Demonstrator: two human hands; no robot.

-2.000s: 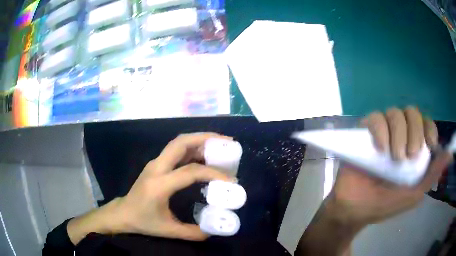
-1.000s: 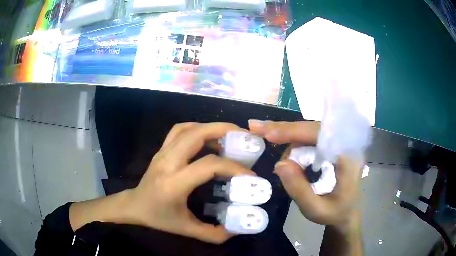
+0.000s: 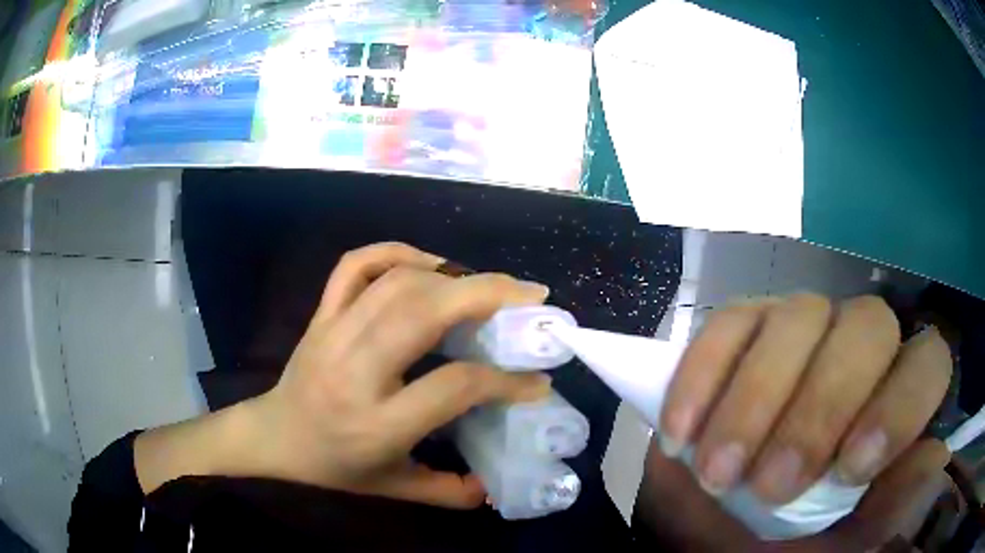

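Note:
My left hand (image 3: 394,378) holds three white plastic housings in a column above my lap, their oval ends facing right. The top housing (image 3: 529,336) is between thumb and fingers, a little apart from the middle housing (image 3: 551,429) and the bottom housing (image 3: 537,488), which touch. My right hand (image 3: 805,400) is closed in a fist around a white squeeze cone (image 3: 626,367). The cone points left and its fine tip is at the end face of the top housing. The cone's tail shows at the right edge.
A white paper sheet (image 3: 707,119) lies on the green mat (image 3: 891,140). Holographic printed sheets (image 3: 194,95) lie under shiny clear plastic at upper left. The bench edge runs across above my hands. Black speckled cloth covers my lap; pale tiled floor (image 3: 92,281) shows beside it.
The cone, upright and blurred a second ago, now lies sideways in my right fist, its tip at the top housing. The white ring-like object near my right hand is no longer seen.

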